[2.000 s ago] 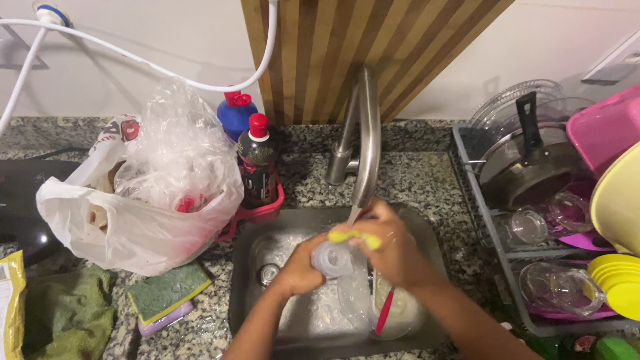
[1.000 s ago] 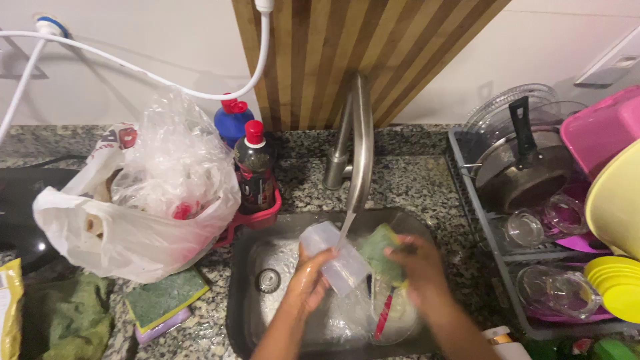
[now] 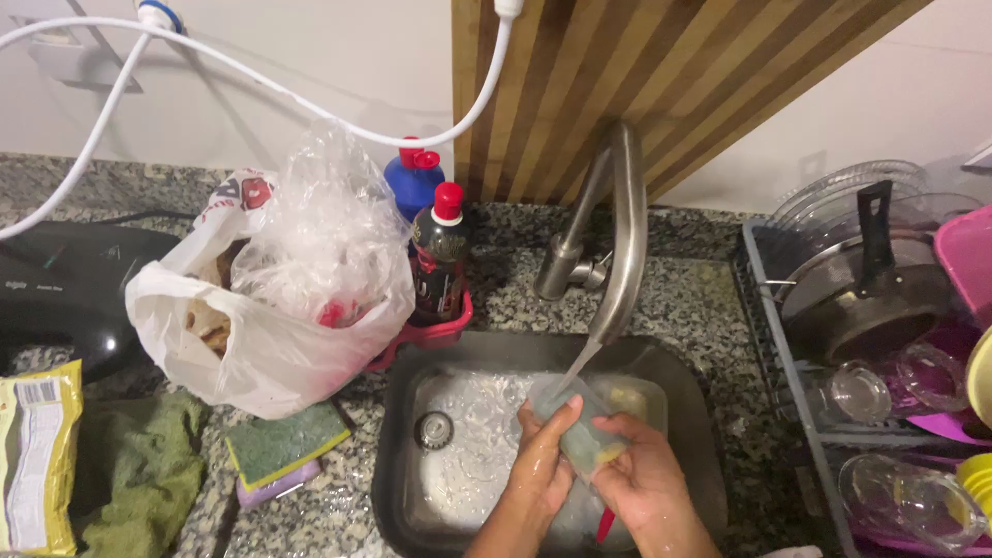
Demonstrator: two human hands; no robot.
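Note:
My left hand [image 3: 549, 446] grips a translucent plastic container [image 3: 577, 422] under the water running from the metal faucet [image 3: 624, 256]. My right hand [image 3: 639, 465] is at the container's lower right end, with a sponge, green and yellow, showing there; its fingertips are partly hidden. Below both hands is the dark sink [image 3: 403, 480], with water on its bottom and a round drain [image 3: 434, 430] at the left. Another clear container [image 3: 651, 395] lies in the sink behind my right hand. A red utensil handle [image 3: 605, 525] shows between my wrists.
Left of the sink are a white plastic bag [image 3: 271, 333], a stacked sponge [image 3: 291, 442], a green cloth [image 3: 147, 473] and a yellow packet [image 3: 39, 457]. Bottles [image 3: 440, 248] stand in a red holder [image 3: 434, 333]. A dish rack [image 3: 798, 387] holds a pan [image 3: 876, 294] and glassware. A white hose [image 3: 271, 81] hangs above.
My right hand with the sponge has moved left, from beside the container to against it. The container's open end is now turned toward the faucet stream.

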